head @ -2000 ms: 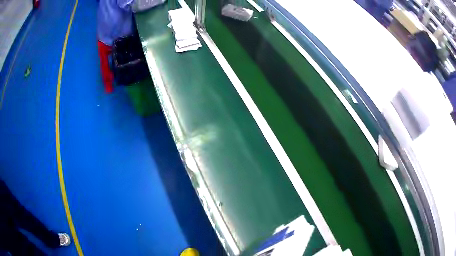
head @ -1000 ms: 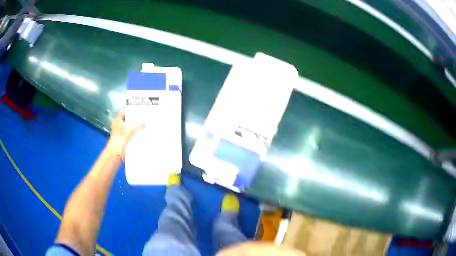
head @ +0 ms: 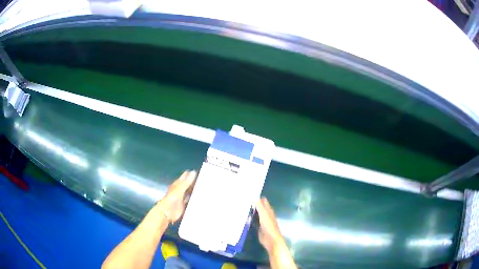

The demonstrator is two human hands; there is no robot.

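Note:
A stack of white carton blanks (head: 223, 197) with blue panels and dark print lies in front of me on the green bench, its far end reaching the pale edge rail. My left hand (head: 180, 197) is at the stack's left edge, thumb and fingers along its side. My right hand (head: 267, 223) is at the right edge, fingers against the side. The blanks lie between both hands. A blue part sticks out under the stack at its lower right. The fingertips are partly hidden by the blanks.
The green bench (head: 131, 152) curves across the view. Beyond the pale rail (head: 341, 167) runs the dark green conveyor belt (head: 220, 79), with a white shelf (head: 315, 21) above. More blanks stand at the far left (head: 17, 98) and right edge (head: 469, 226). Yellow-tipped shoes show below.
The two separate piles of blanks are now together in one stack near the middle. My right hand has come onto the stack's right side. The view has turned towards the belt.

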